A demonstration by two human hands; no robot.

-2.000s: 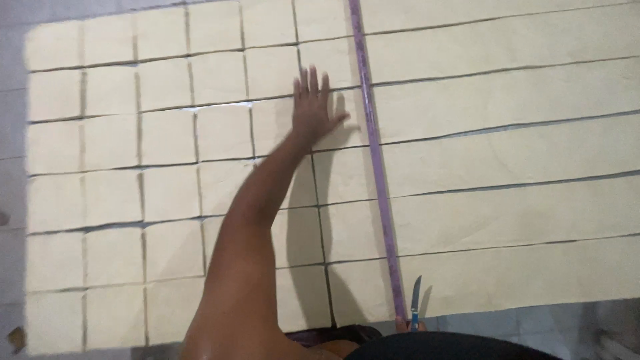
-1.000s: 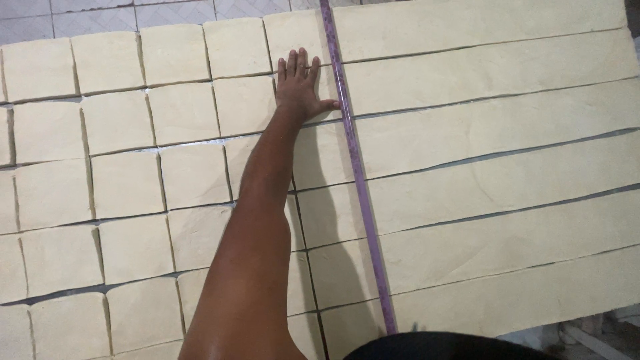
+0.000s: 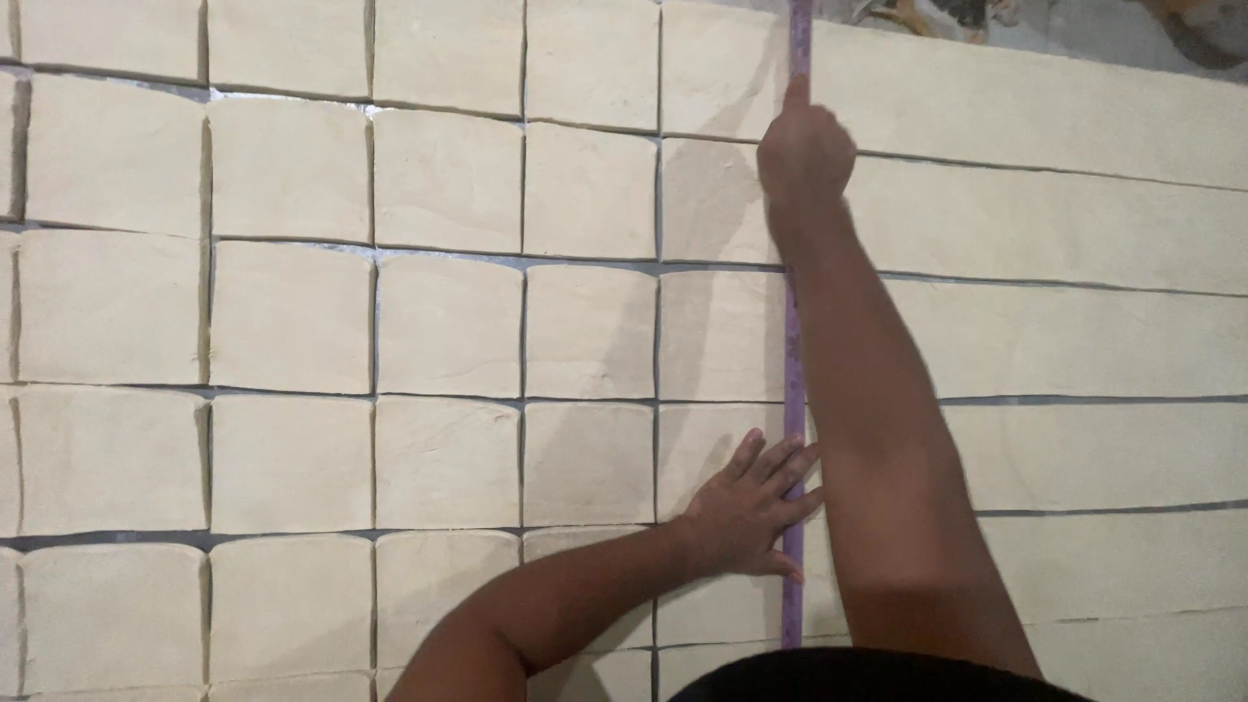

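A long purple ruler or straight strip (image 3: 795, 361) lies across a sheet of pale dough (image 3: 1072, 341). My left hand (image 3: 751, 507) rests over its lower part, fingers spread and pressing on the strip and the dough beside it. Farther up, my right hand (image 3: 807, 156) is curled at the strip's upper part, its index finger stretched along it; whether it holds something is hidden. Left of the strip the dough is cut into rows of squares (image 3: 292, 317); right of it run long uncut bands, parted by thin gaps.
Grey surface shows in the gaps between the dough pieces and past the far edge (image 3: 1033, 44). Blurred brownish things (image 3: 907, 15) lie beyond that edge at the upper right. A dark rounded cloth edge (image 3: 868, 678) is at the bottom.
My right hand has come into view and reached to the strip's upper part. My left hand has moved from the dough beside the strip to its lower part. The view has shifted strongly.
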